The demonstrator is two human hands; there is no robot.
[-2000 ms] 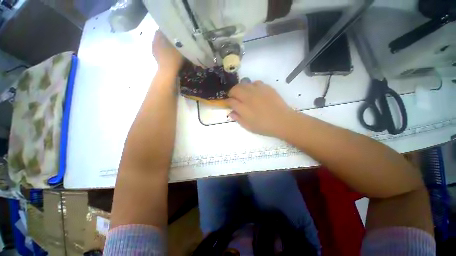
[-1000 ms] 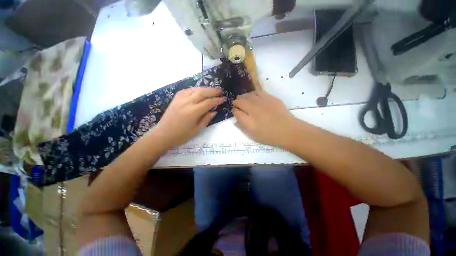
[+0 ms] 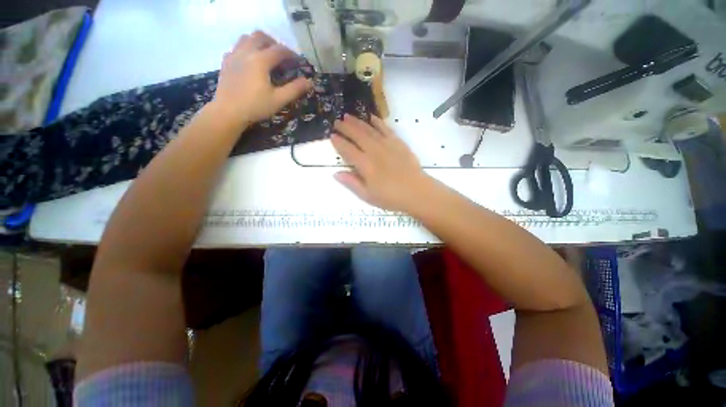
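Note:
The dark floral fabric [image 3: 103,135] lies across the white machine table, from the left edge of the view to the needle area. A narrow orange-yellow edge [image 3: 380,94] shows at its right end. The sewing machine's needle area, with a round cream knob [image 3: 368,66], is over that end. My left hand [image 3: 259,79] is on the fabric left of the needle, thumb and fingers pinching a raised fold. My right hand [image 3: 377,163] rests with its fingertips on the fabric's near edge below the knob, fingers spread and gripping nothing.
A phone [image 3: 488,79] lies right of the needle, with long tweezers [image 3: 509,57] slanting across it and a small dark disc [image 3: 466,160] on a wire below. Black-handled scissors [image 3: 543,181] lie further right. A ruler scale [image 3: 318,218] runs along the front edge. Camouflage-like cloth [image 3: 32,63] is at left.
The fabric first showed as a short piece at the needle, then stretched out leftward, and now lies more level. My left hand has moved up and left from beside my right hand. The view has shifted.

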